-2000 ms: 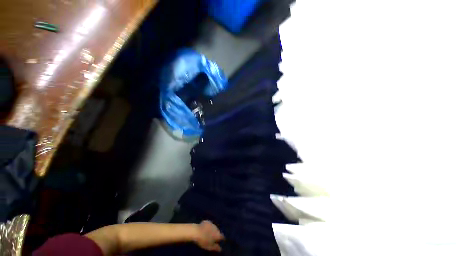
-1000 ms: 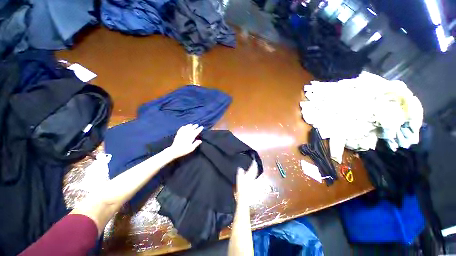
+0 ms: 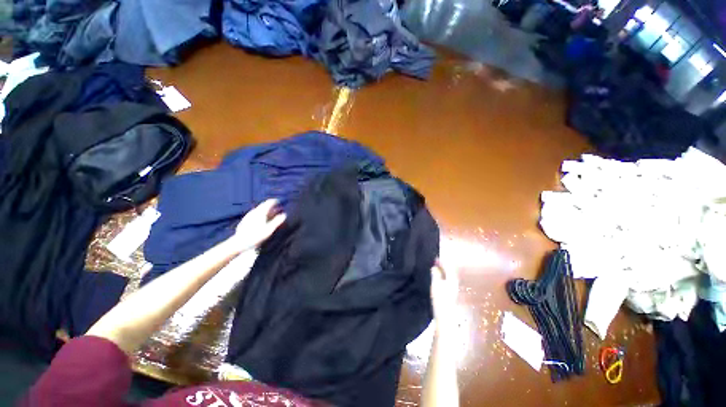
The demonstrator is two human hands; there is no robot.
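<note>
A black suit jacket (image 3: 318,326) lies in front of me on the glossy brown table, its shiny dark lining showing near the top. It partly covers a flat navy garment (image 3: 195,211). My left hand (image 3: 261,224) is at the jacket's upper left edge, fingers bent against the cloth. My right hand (image 3: 443,290) is at its right edge, small and blurred. Whether either hand grips the cloth cannot be told.
A dark garment pile (image 3: 40,191) is at left. Blue-grey garments (image 3: 271,28) lie along the far side. A white cloth pile (image 3: 637,230), black hangers (image 3: 557,314), a paper tag (image 3: 522,339) and red-yellow loops (image 3: 611,364) are at right. The brown table (image 3: 470,127) has a near edge.
The view has turned from the hanging row to the table. Since one second ago the black jacket is spread larger with its lining exposed, and both hands have moved to its sides.
</note>
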